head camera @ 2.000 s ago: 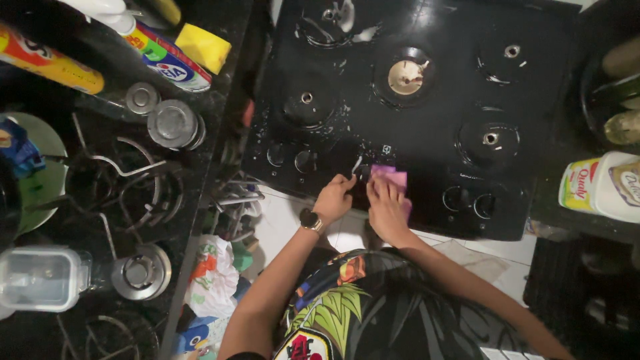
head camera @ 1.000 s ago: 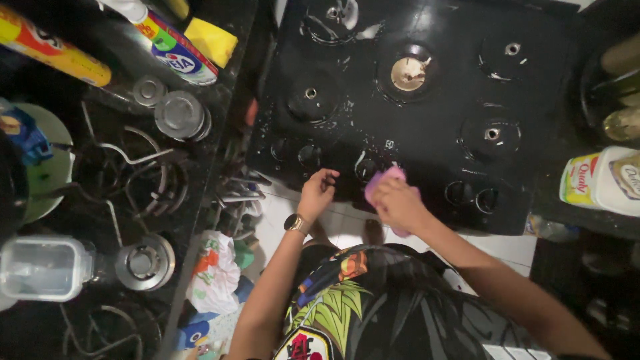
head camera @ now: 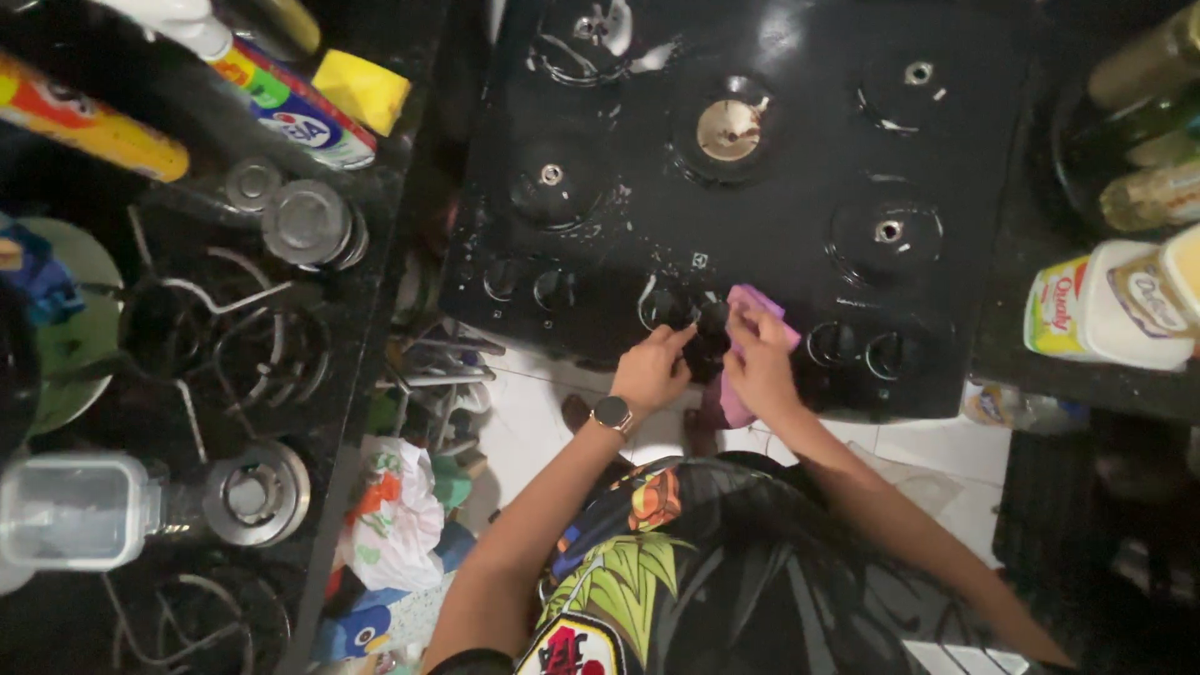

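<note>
A pink cloth (head camera: 741,398) lies over the front edge of a black gas cooktop (head camera: 637,234), under my right hand (head camera: 761,361), whose fingers press on it. My left hand (head camera: 654,370), with a watch on its wrist, touches the front of the cooktop beside a control knob (head camera: 664,307); its index finger points toward the cloth, and nothing shows in it. White foamy smears mark the cooktop, mostly at the back left burner. The burner caps and grates are off the cooktop's surface.
On the left counter are cast pan grates (head camera: 216,305), burner parts (head camera: 307,225), a clear plastic container (head camera: 80,511), a spray bottle (head camera: 291,112) and a yellow sponge (head camera: 364,92). Margarine tubs (head camera: 1116,305) and jars (head camera: 1158,197) stand at the right. Bags (head camera: 398,525) lie below, left.
My left hand has moved right, back to the cooktop's front edge by the knobs. My right hand has stayed on the pink cloth, which is now spread and hangs over the edge.
</note>
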